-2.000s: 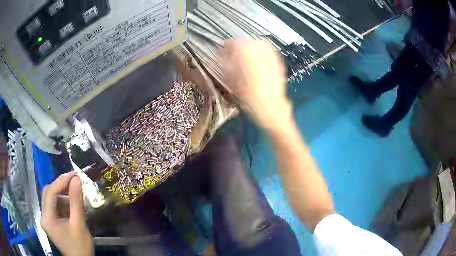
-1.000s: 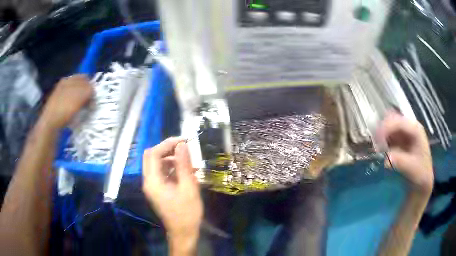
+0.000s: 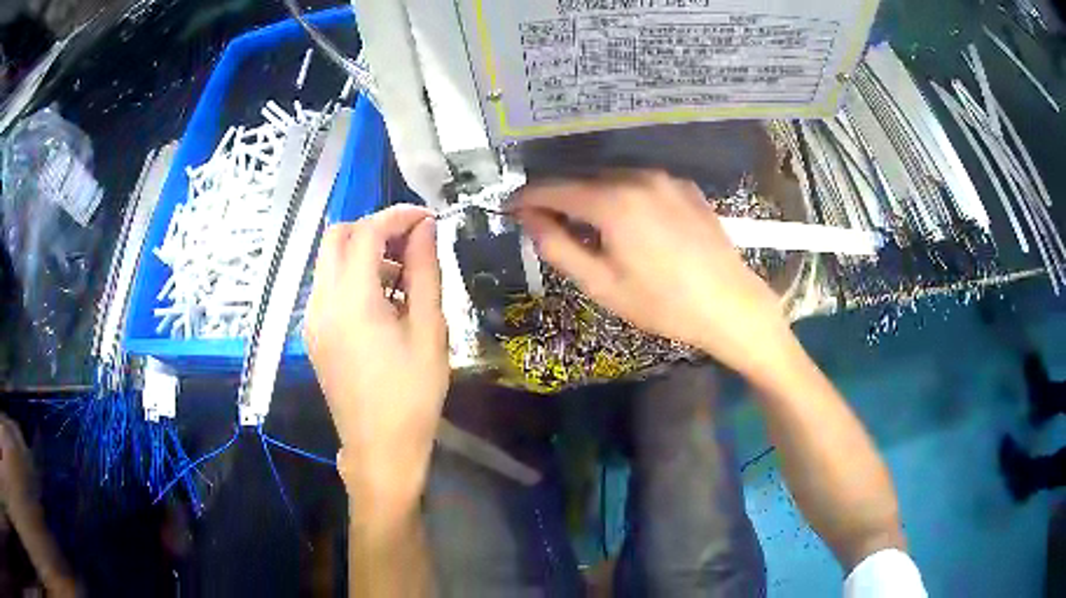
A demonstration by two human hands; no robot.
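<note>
My left hand (image 3: pixel 386 304) is at the left of the machine work head (image 3: pixel 479 193), thumb and forefinger pinched on what looks like a thin wire lead. My right hand (image 3: pixel 655 251) meets it from the right, fingers closed on a flat white strip (image 3: pixel 807 236) that passes behind the hand and sticks out to the right. A dark thin lead shows between the fingertips of both hands. The exact joint is too small to tell. Another pale strip (image 3: pixel 497 456) shows below my left hand, over the lap; its upper end is hidden.
The machine (image 3: pixel 666 70) stands ahead, a heap of metallic pieces (image 3: pixel 608 339) with yellow bits below. A blue bin (image 3: pixel 257 348) with white tubes is left, with blue-wired strips (image 3: pixel 135 245) beside it. More strips (image 3: pixel 894 152) lie right. Another person's arm (image 3: pixel 29 514) shows lower left.
My right hand has moved from the strip stack to the work head, bringing a strip. My left hand has risen slightly. Another person's arm has left the blue bin. The view is steadier.
</note>
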